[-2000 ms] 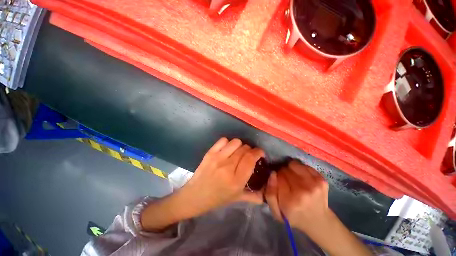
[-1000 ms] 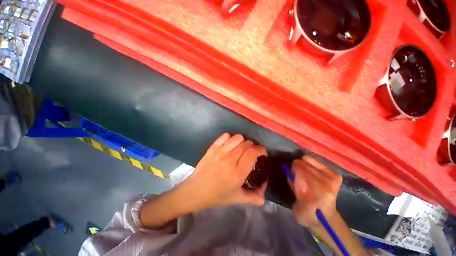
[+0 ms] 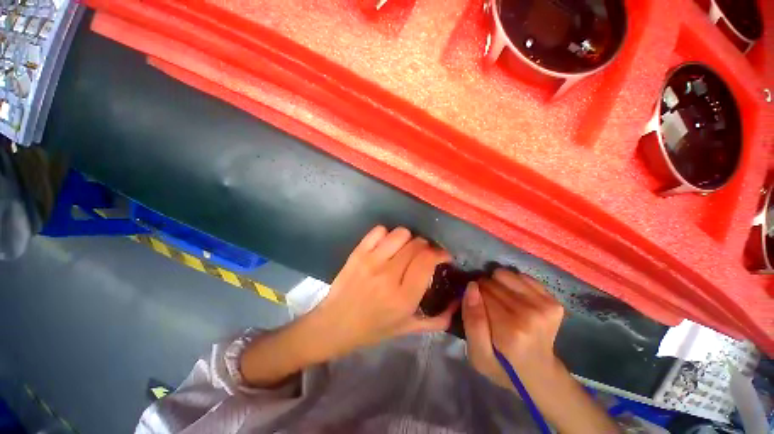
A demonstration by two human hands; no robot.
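My left hand (image 3: 382, 284) holds a dark round housing unit (image 3: 440, 291) on its side between thumb and fingers, at the bench's near edge. My right hand (image 3: 513, 326) grips a slim blue hand tool (image 3: 519, 383); its fingertips are against the unit's right side. The tool's working tip is hidden by the fingers. Above my hands, a stack of red foam trays (image 3: 365, 110) holds more round units, one at the top (image 3: 560, 34) and one at the right (image 3: 699, 127), with dark glossy faces and silvery rims.
The dark green bench mat (image 3: 229, 169) runs under my hands. A parts tray (image 3: 30, 68) is at the upper left. A paper slip (image 3: 689, 341) and a second parts tray (image 3: 698, 392) are at the lower right. A blue bin (image 3: 182, 242) and yellow-black floor tape (image 3: 212, 273) are below the bench edge.
My right hand has moved left from beside the unit back against it, and the blue tool has swung with it. My left hand keeps hold of the unit in nearly the same place.
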